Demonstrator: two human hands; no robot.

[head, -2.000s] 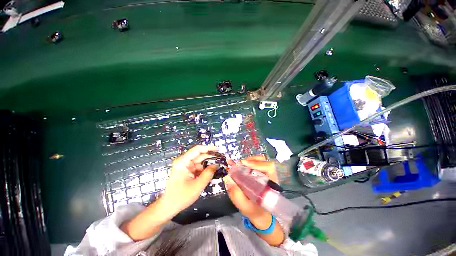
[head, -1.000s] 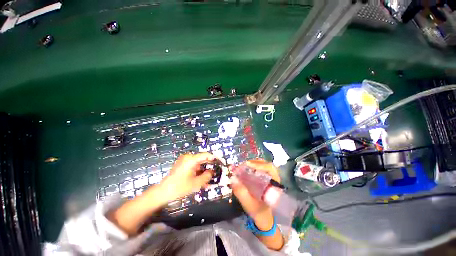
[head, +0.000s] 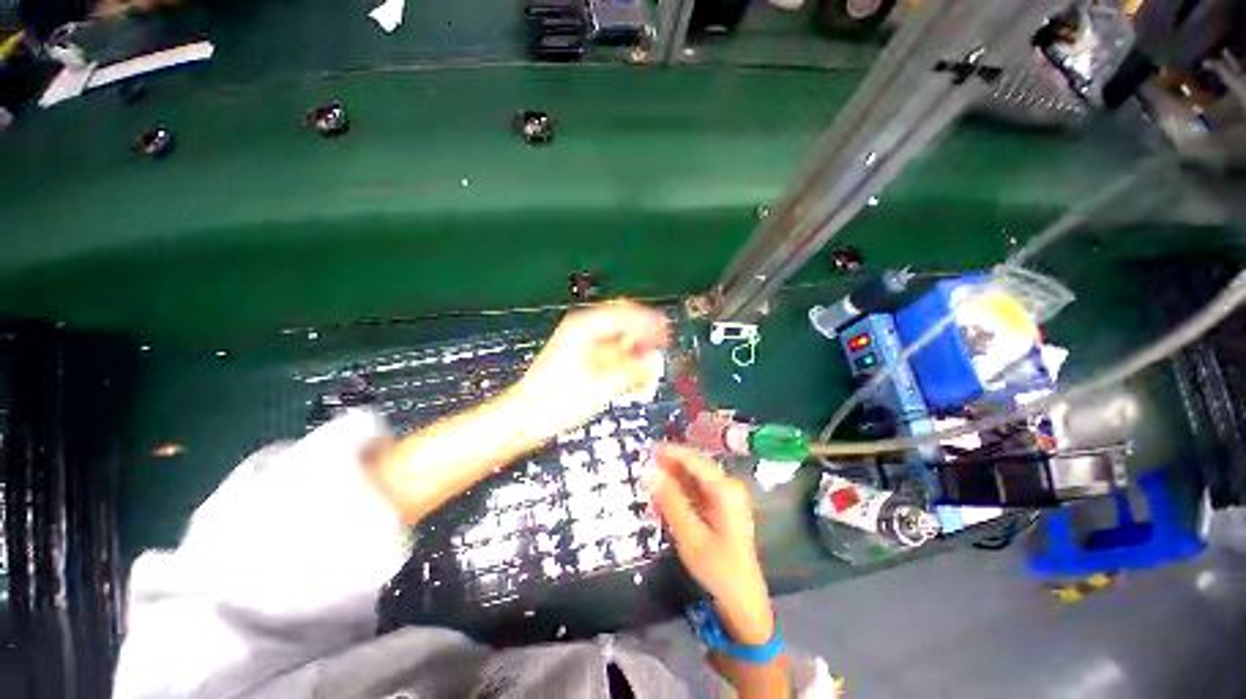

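Observation:
My left hand is blurred over the tray's upper right part, fingers curled; whether it holds anything cannot be told. My right hand is over the tray's right side with fingers loosely bent and apart, nothing visible in it. The glue syringe lies at the tray's right edge, above my right hand, its green cap pointing right. The clear blister tray holds many pale parts. A small black unit sits just beyond the tray, near the belt's near edge.
More black units sit on the green belt. An angled metal post rises behind the tray. At right are a blue controller box, a blue bin, a clear bottle and the air hose. Dark trays stand far left.
The syringe has left my right hand and lies at the tray's edge. My left hand has moved up and right; the black unit it held is no longer visible there. The view has shifted.

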